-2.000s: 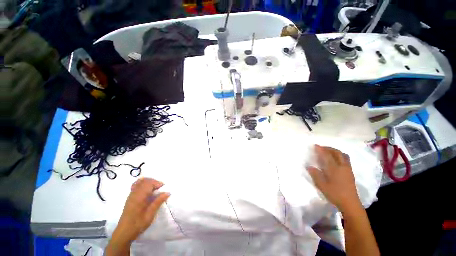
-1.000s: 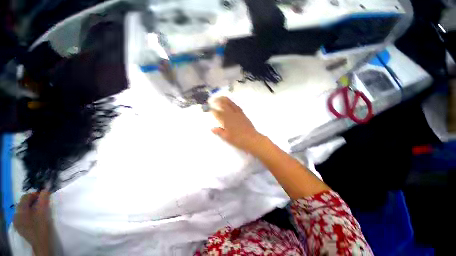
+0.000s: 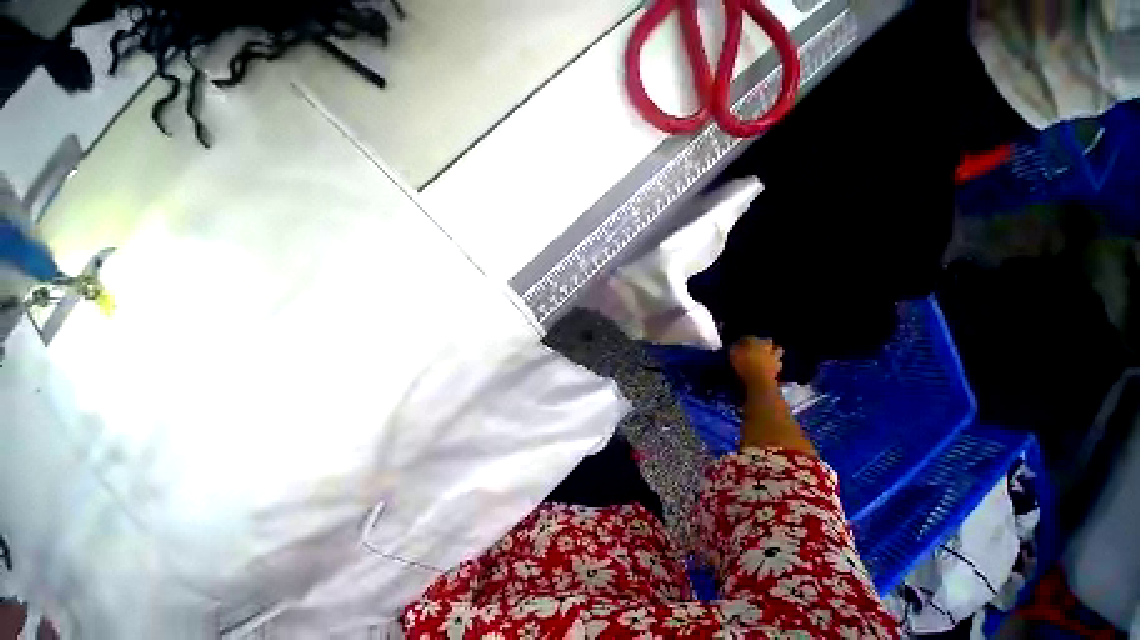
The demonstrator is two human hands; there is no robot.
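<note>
A large white fabric piece [image 3: 288, 375] with thin dark lines lies over the left and middle of the sewing table and hangs past its front edge. My right hand [image 3: 759, 363] is small in the picture, low beside the table by the blue crate. Its fingers look curled; whether they hold anything cannot be told. A smaller white cloth [image 3: 675, 281] hangs below the ruler edge, near this hand. My left hand is not clearly in view; a brownish patch at the lower left rim is too small to tell.
Red-handled scissors [image 3: 715, 75] lie on the table above the ruler-marked edge [image 3: 650, 200]. Black cords [image 3: 238, 31] lie at the upper left. Metal machine parts [image 3: 63, 294] show at the left rim. A blue crate [image 3: 900, 400] stands right, with lined white pieces [image 3: 969, 563] at the lower right.
The view has swung right and down. My right hand has left the cloth near the needle and is now down by the crate. My left hand has left clear view.
</note>
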